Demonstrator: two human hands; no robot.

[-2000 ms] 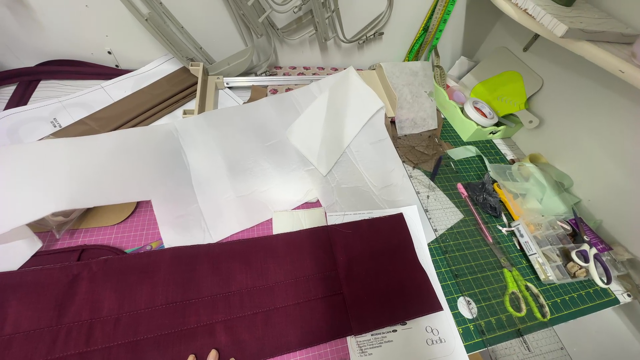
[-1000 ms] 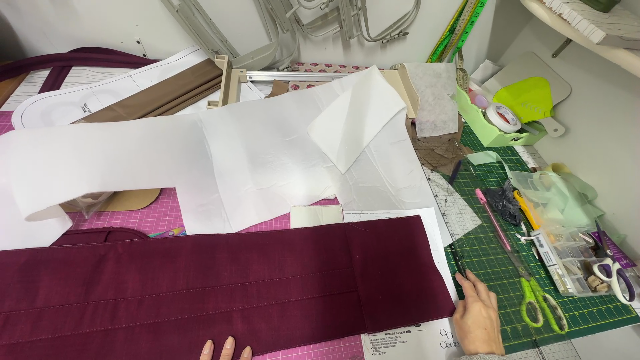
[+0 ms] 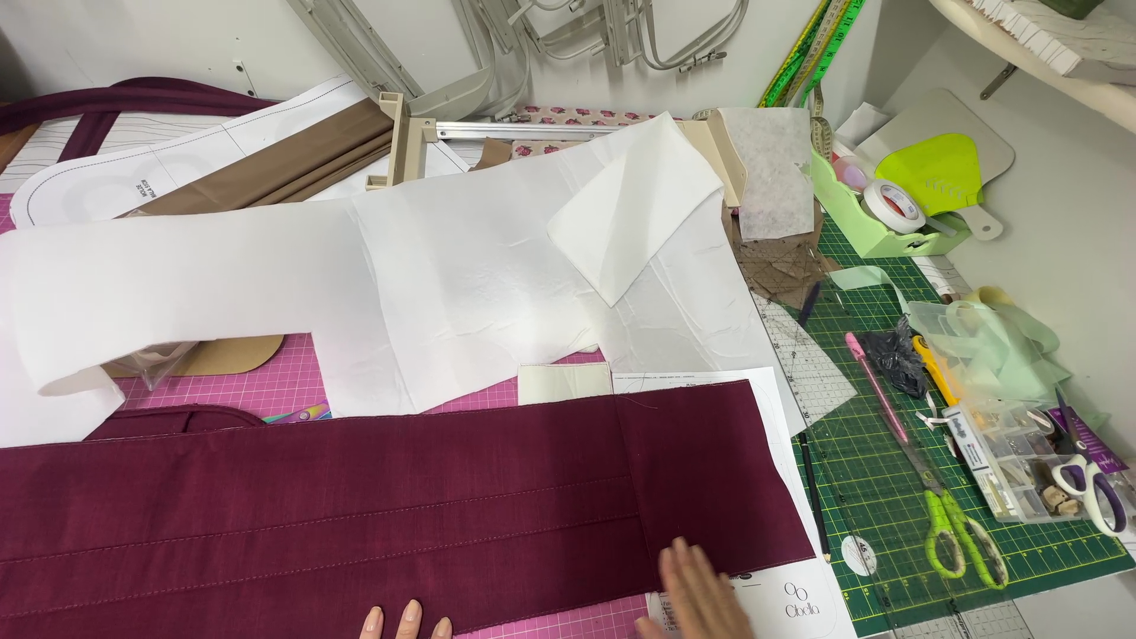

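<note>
A long burgundy fabric piece (image 3: pixel 426 497) with two stitched lines and a seam near its right end lies across the front. The fingertips of my left hand (image 3: pixel 406 621) rest on its lower edge, at the bottom of the view. My right hand (image 3: pixel 697 590) is slightly blurred, fingers stretched out at the fabric's lower edge just right of the seam; whether it presses down cannot be told. Under the fabric's right end lies a printed paper sheet (image 3: pixel 812 590). Beyond the fabric spreads white interfacing-like material (image 3: pixel 461 275), with a loose white piece (image 3: pixel 635 213) on top.
Green-handled scissors (image 3: pixel 963 541), a pink pen (image 3: pixel 874 382) and a clear compartment box (image 3: pixel 1021 461) lie on a green cutting mat (image 3: pixel 843 328) at the right. Purple-and-white scissors (image 3: pixel 1092 488) rest by the box. A light green tray (image 3: pixel 874 226) holds tape. Brown fabric (image 3: pixel 275 164) lies back left.
My right hand, out of view two seconds ago, was beside the fabric's right end one second ago and has moved left to its lower edge. My left hand stays at that edge.
</note>
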